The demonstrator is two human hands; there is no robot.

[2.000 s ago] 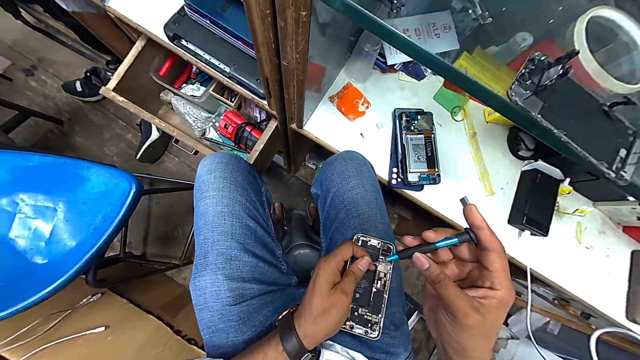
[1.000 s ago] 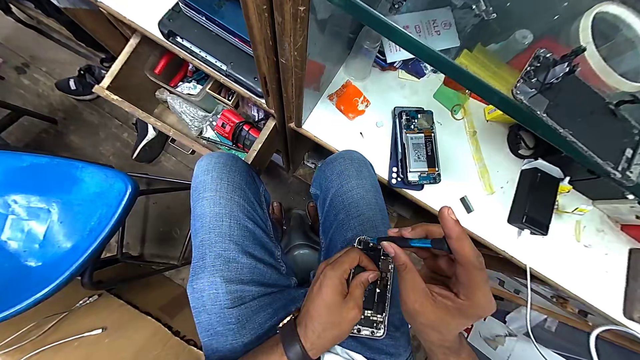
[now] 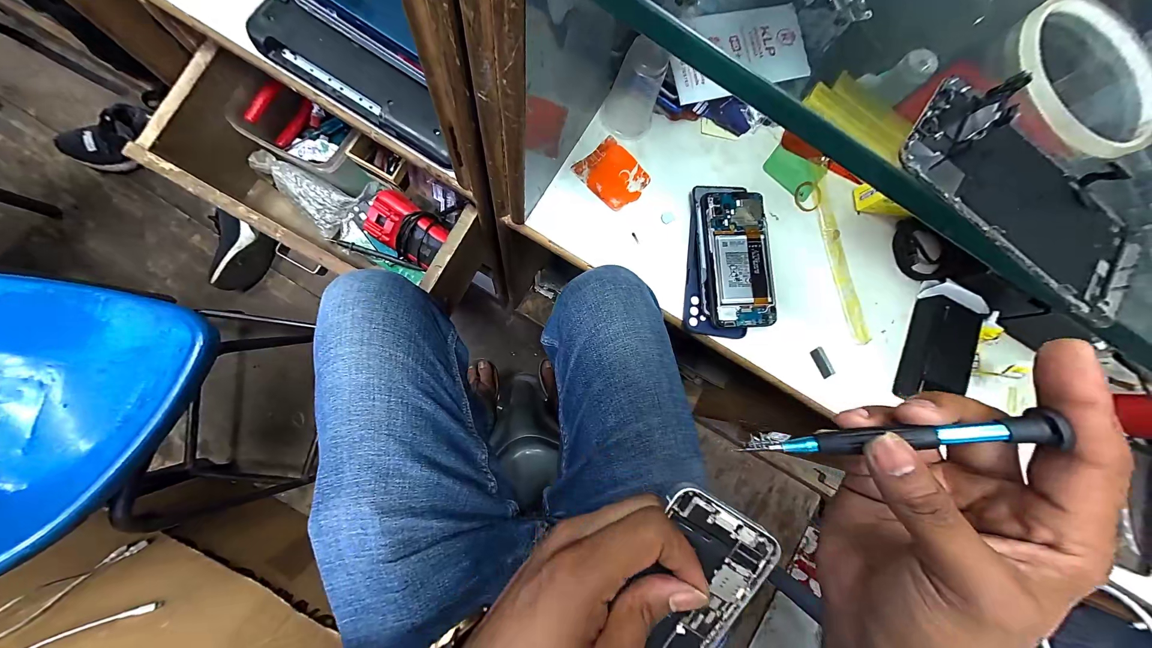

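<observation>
My left hand (image 3: pixel 598 580) holds an opened phone housing (image 3: pixel 733 562) over my right thigh, with thumb and forefinger close together above its inner parts. Small metal parts show along the housing's edge; its lower end is cut off by the frame. In my right hand (image 3: pixel 972 531) lies a black and blue precision screwdriver (image 3: pixel 927 438), roughly level, its tip pointing left and held off the phone. Several tiny bits, possibly screws, cling near the tip (image 3: pixel 765 441). On the white counter lies another opened phone (image 3: pixel 742 261) with its battery exposed, on top of a dark blue back cover (image 3: pixel 702 310).
A glass shelf edge (image 3: pixel 855 153) crosses above the counter, with a roll of tape (image 3: pixel 1026 81) and a phone frame (image 3: pixel 1017 198) on it. A small grey block (image 3: pixel 822 363) lies near the counter's edge. At left are an open drawer (image 3: pixel 234 202) and a blue chair (image 3: pixel 90 405).
The screwdriver in my right hand has moved off the phone housing, up and to the right. My left hand and the housing are lower in view. The small grey block was at my right fingertips two seconds ago.
</observation>
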